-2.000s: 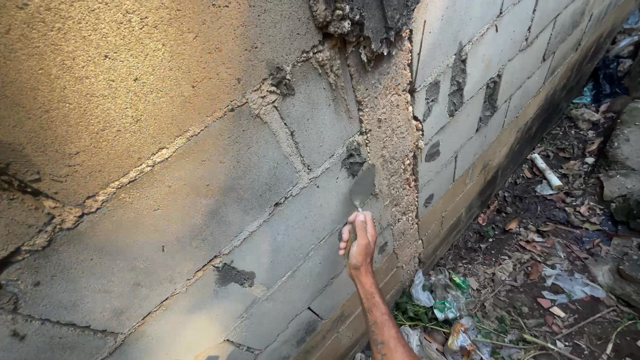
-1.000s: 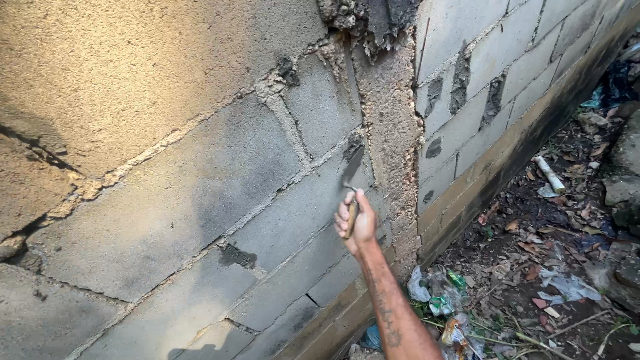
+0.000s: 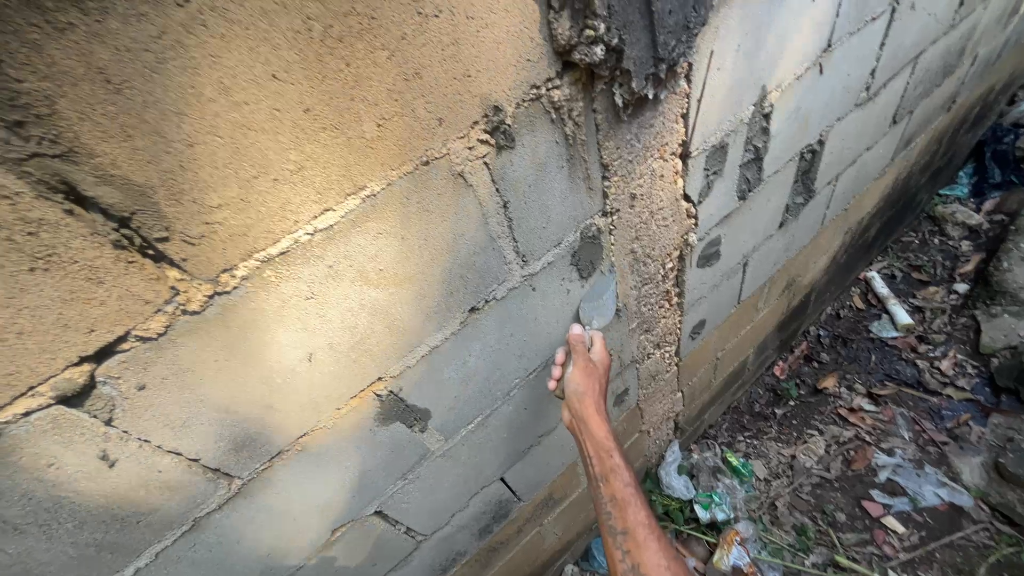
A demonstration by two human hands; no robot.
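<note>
My right hand [image 3: 582, 372] reaches up from the lower right, closed around the handle of a small pointing trowel. The trowel's grey metal blade [image 3: 598, 301] points up and lies at or close to the concrete block wall [image 3: 472, 360]. Just above the blade's tip is a dark patch of mortar [image 3: 588, 250], left of the rough concrete column [image 3: 646, 208]. Another dark mortar patch [image 3: 402, 411] marks the wall lower left. My left hand is out of view.
Several dark mortar smears [image 3: 754, 148] mark the wall right of the column. A dark, ragged mass [image 3: 632, 40] hangs at the column's top. On the littered ground at right lie plastic wrappers [image 3: 708, 480], a whitish tube [image 3: 890, 300], leaves and stones [image 3: 1004, 328].
The trowel blade, seen narrow and dark one second ago with its tip over the mortar patch, now shows its broad, pale face just below that patch. My right hand still holds it.
</note>
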